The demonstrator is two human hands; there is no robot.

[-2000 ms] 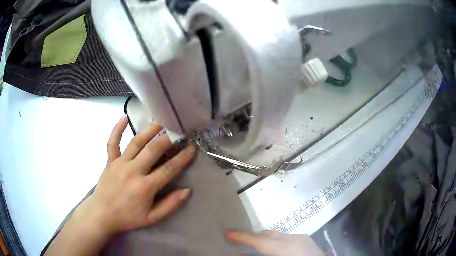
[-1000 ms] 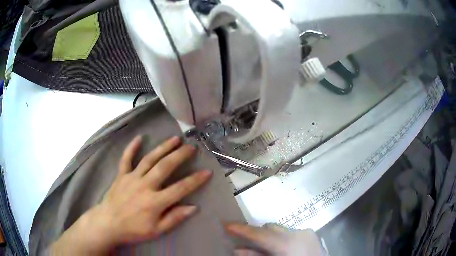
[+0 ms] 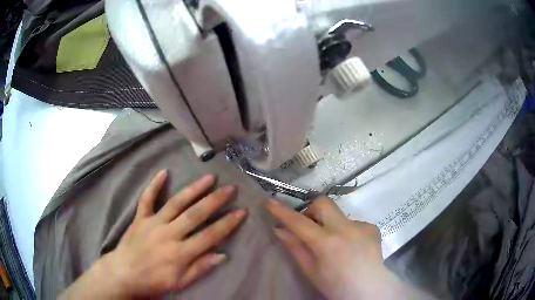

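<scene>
The grey-brown fabric panel (image 3: pixel 146 153) lies under the white sewing machine head (image 3: pixel 199 76) and spreads to the left and toward me. My left hand (image 3: pixel 176 234) lies flat on the panel with fingers apart, left of and below the needle area. My right hand (image 3: pixel 328 240) rests at the panel's right edge, its fingertips on the cloth; whether it pinches the edge is unclear. The presser foot area (image 3: pixel 237 153) is partly hidden by the head. A thin silver arm (image 3: pixel 276 184) runs right from it.
Dark ribbed cloth (image 3: pixel 70 91) with a yellow-green patch (image 3: pixel 82 45) lies at the back left. Dark green loop handles (image 3: pixel 405 82) lie on the bed behind the machine. A printed ruler strip (image 3: pixel 454 161) runs along the right. Dark cloth (image 3: pixel 498 199) is heaped at the right edge.
The panel has spread over more of the table's left side. My right hand has moved up and forward, nearer the needle. My left hand has moved slightly down and stays on the cloth.
</scene>
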